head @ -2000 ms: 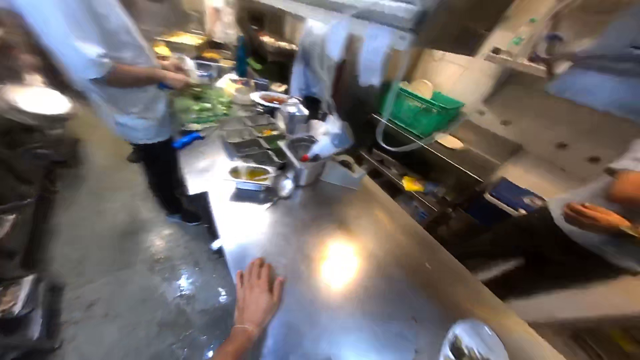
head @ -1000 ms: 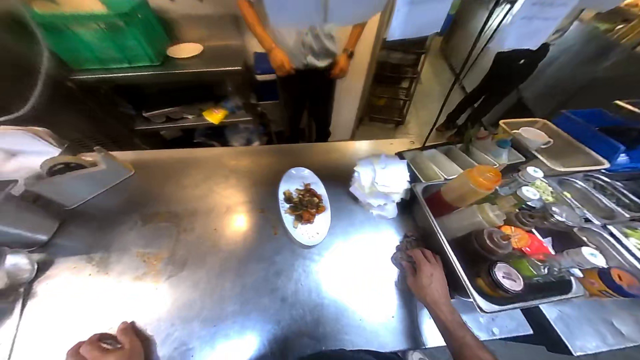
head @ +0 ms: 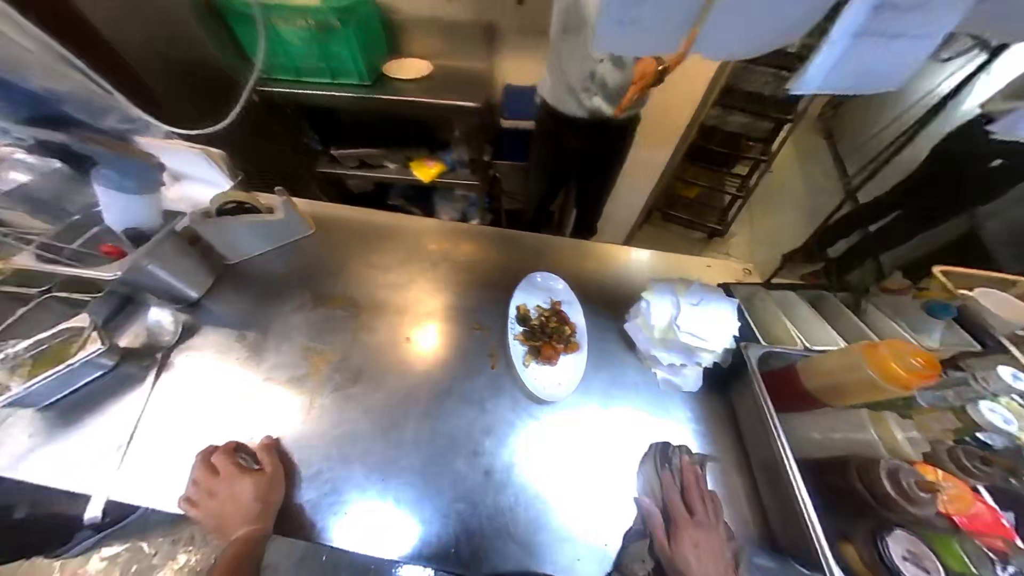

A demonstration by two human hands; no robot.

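Note:
My left hand (head: 236, 488) rests on the near left edge of the stainless steel counter (head: 384, 448), its fingers curled around a small dark object that I cannot identify. On the right, my right hand (head: 692, 512) lies over a crumpled grey cloth (head: 658, 464), pressed against the steel beside a tray of bottles. An oval white plate (head: 560, 386) with chopped, sauced food (head: 548, 332) stands beyond the hands, between them. Just right of the plate is a pile of crumpled white paper (head: 684, 328). A few food stains mark the steel left of the plate.
Squeeze bottles (head: 868, 372) and jars fill a metal tray (head: 788, 456) at right. A tape dispenser (head: 252, 228), metal food pans (head: 56, 364) and a ladle (head: 162, 326) sit at left. Across the counter stands a person (head: 588, 88); a green crate (head: 308, 40) is on a shelf behind.
The view has swung from along the counter to across it. My right hand and the grey cloth under it have moved closer to the counter's near edge since one second ago.

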